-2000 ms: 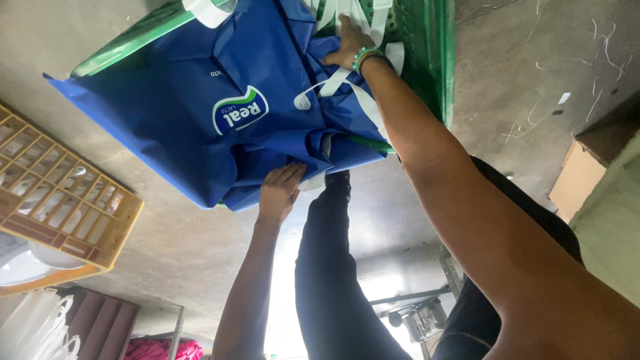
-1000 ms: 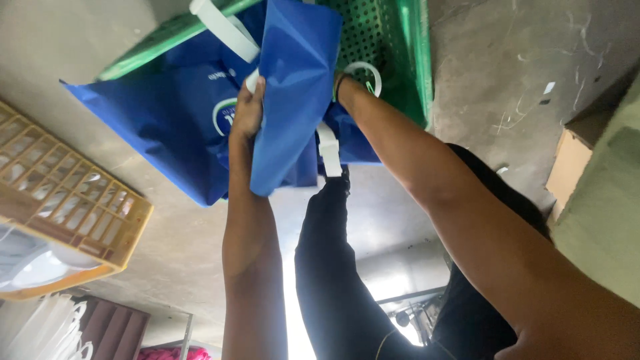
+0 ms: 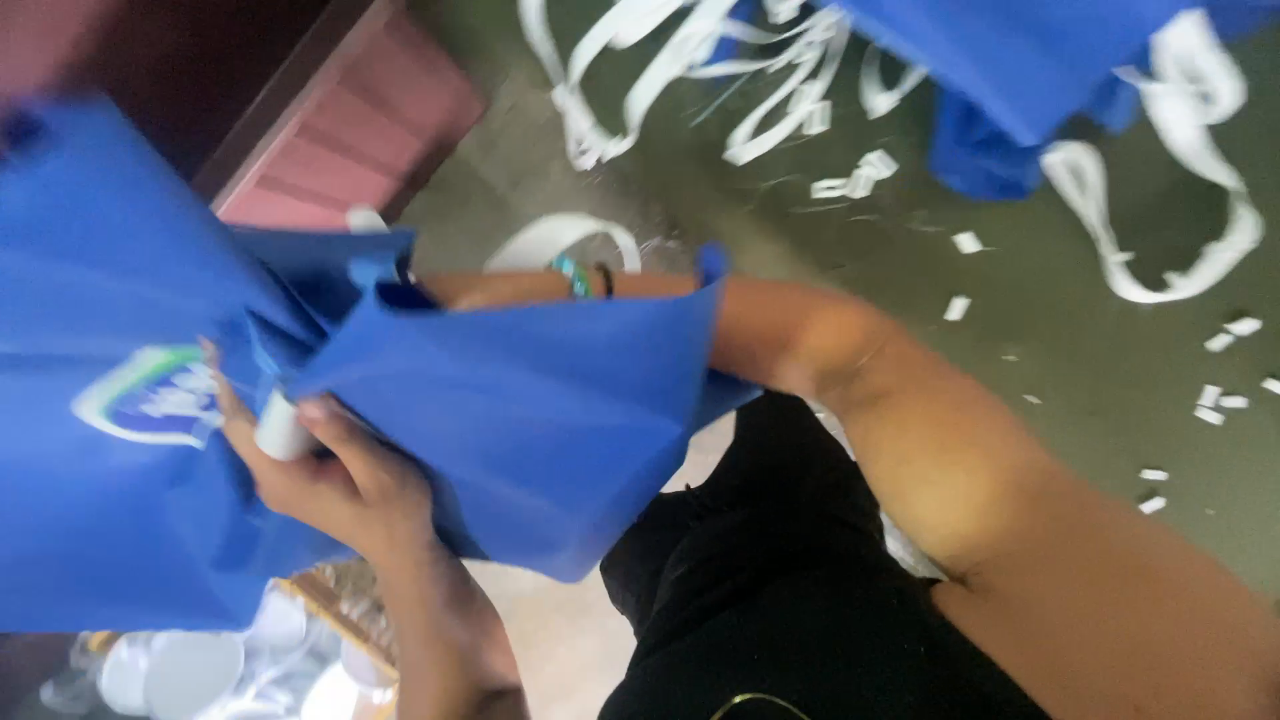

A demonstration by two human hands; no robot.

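A large blue fabric bag (image 3: 520, 400) with a printed logo and white straps fills the left and middle of the head view. Near the logo, my left hand (image 3: 340, 460) grips the bag, with a rolled white strap (image 3: 283, 428) between thumb and fingers. My right forearm, with a beaded bracelet, passes behind a blue flap of the bag; my right hand is hidden by the fabric.
More blue bags (image 3: 1000, 60) with white looped straps (image 3: 1150, 230) lie at the upper right. Small white scraps (image 3: 957, 307) are scattered on the floor. A pink slatted piece (image 3: 360, 120) stands upper left, and a yellow crate (image 3: 335, 620) with white items is at the lower left.
The view has swung strongly away from the green crate. The bag is now held up at the left, clear of that crate, with my left hand around a white strap.
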